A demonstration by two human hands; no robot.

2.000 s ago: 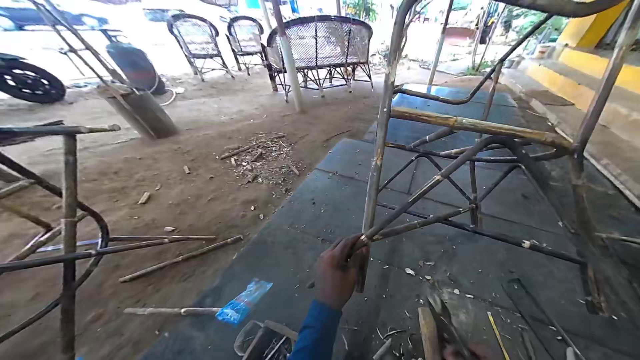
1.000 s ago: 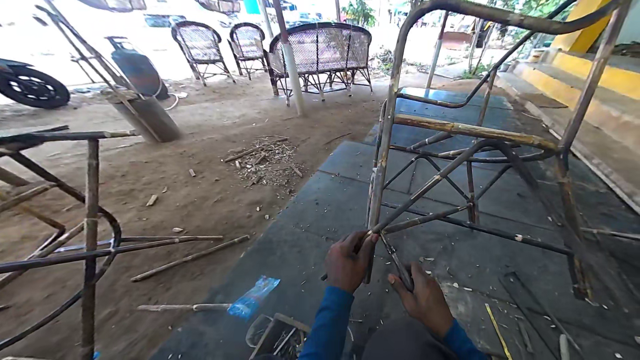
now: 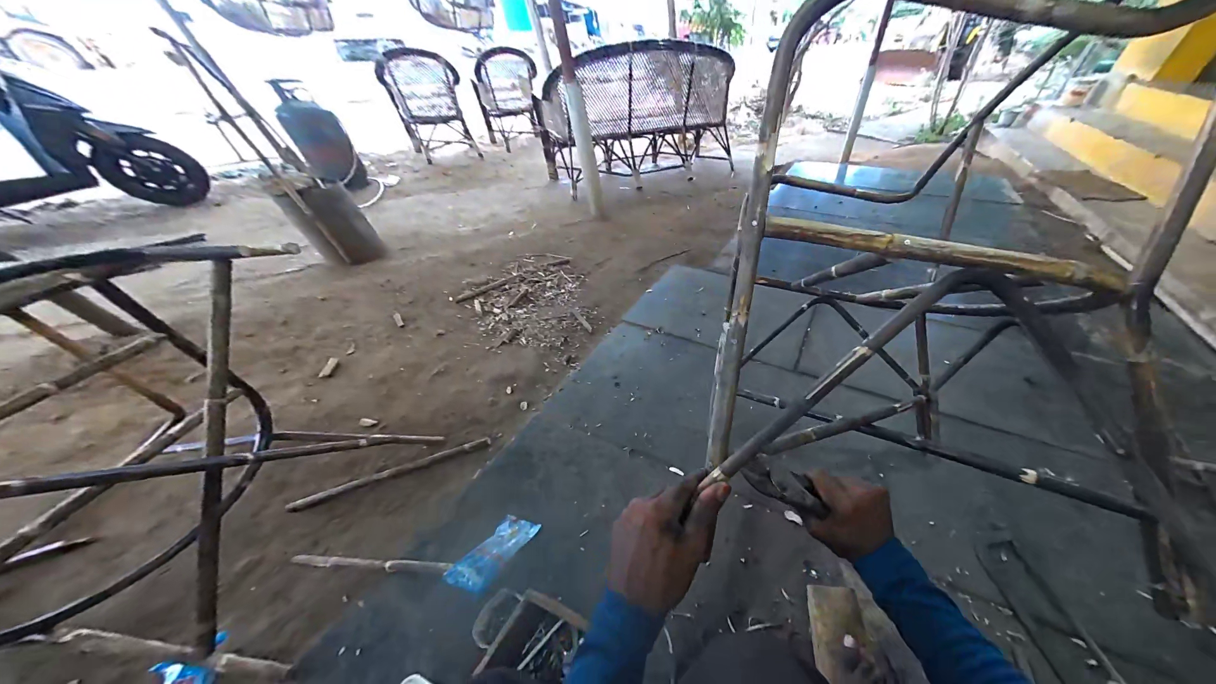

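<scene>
A cane chair frame [image 3: 826,399] with a lighter cross rail [image 3: 940,252] stands on the dark stone slabs. At the joint of its near leg and a slanting brace, my left hand [image 3: 660,541] grips the cane. Close on the right of that joint, my right hand [image 3: 850,513] holds dark metal pliers [image 3: 779,489], their jaws near the brace's lower end. Whether the jaws touch the cane cannot be told. The palm of each hand is hidden.
A second cane frame [image 3: 217,408] stands at the left. Loose canes [image 3: 389,473], a blue plastic packet [image 3: 492,554], an open box [image 3: 532,636] and a wood block [image 3: 836,622] lie nearby. Woven chairs [image 3: 427,90], a post [image 3: 575,123] and steps [image 3: 1102,142] are farther off.
Two seconds ago the right hand was low, by the items on the floor. It has since risen to the chair leg with the pliers. The left hand stays at the joint.
</scene>
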